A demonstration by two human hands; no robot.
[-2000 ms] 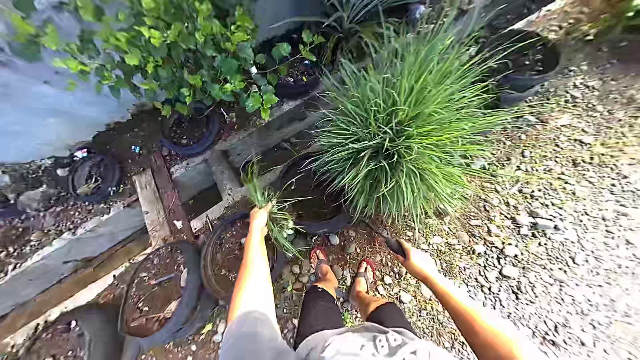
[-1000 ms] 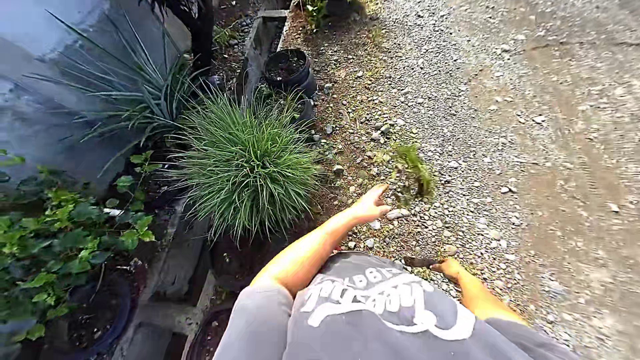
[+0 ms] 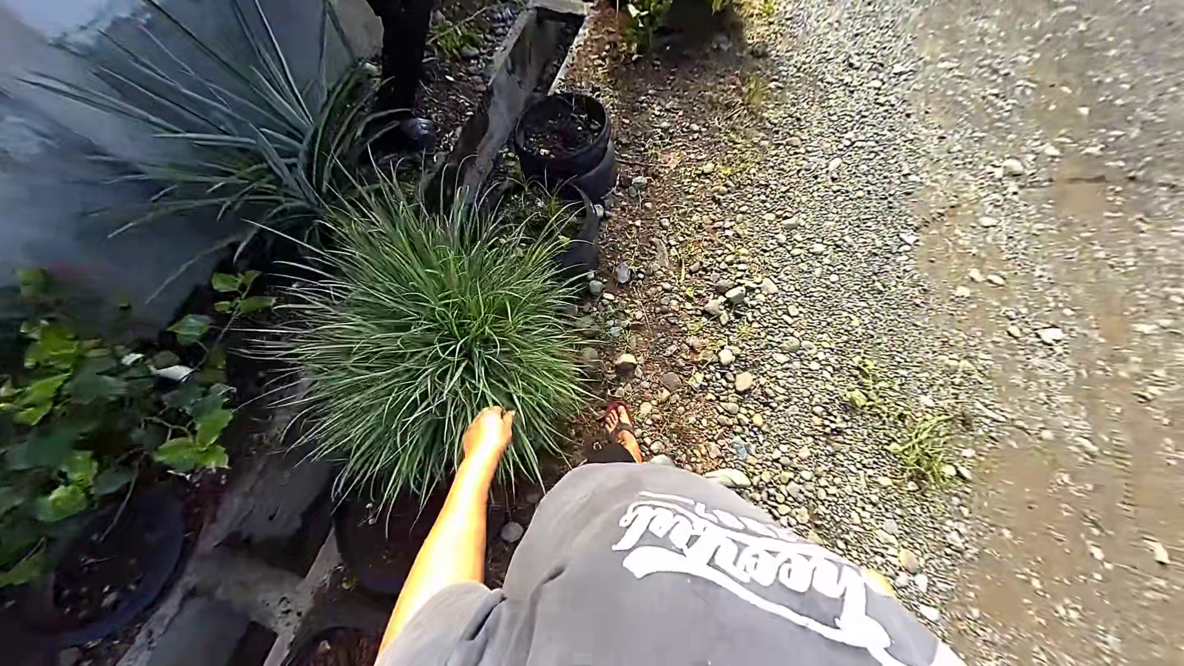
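Note:
My left hand (image 3: 487, 431) reaches into the near side of a large clump of long, thin-bladed green grass (image 3: 453, 324). Its fingers look curled in among the blades, though blades and blur hide whether they grip any. My right hand is hidden behind the grey shirt (image 3: 703, 564); only a small bit of skin shows at the shirt's right edge. Loose pulled grass (image 3: 928, 449) lies on the gravel at the right. One foot in a sandal (image 3: 622, 425) stands on the stones just right of the clump.
Black round planters (image 3: 564, 139) stand beyond the clump, beside a concrete curb (image 3: 518, 74). A spiky long-leaved plant (image 3: 277, 139) leans near the wall. At the left, a leafy plant (image 3: 65, 416) grows above a dark round planter (image 3: 120, 564). Gravel (image 3: 832, 277) spreads to the right.
A tuft of grass, in my left hand two seconds ago, was in the air past that open hand one second ago and now lies on the gravel. My left hand has moved back to the clump.

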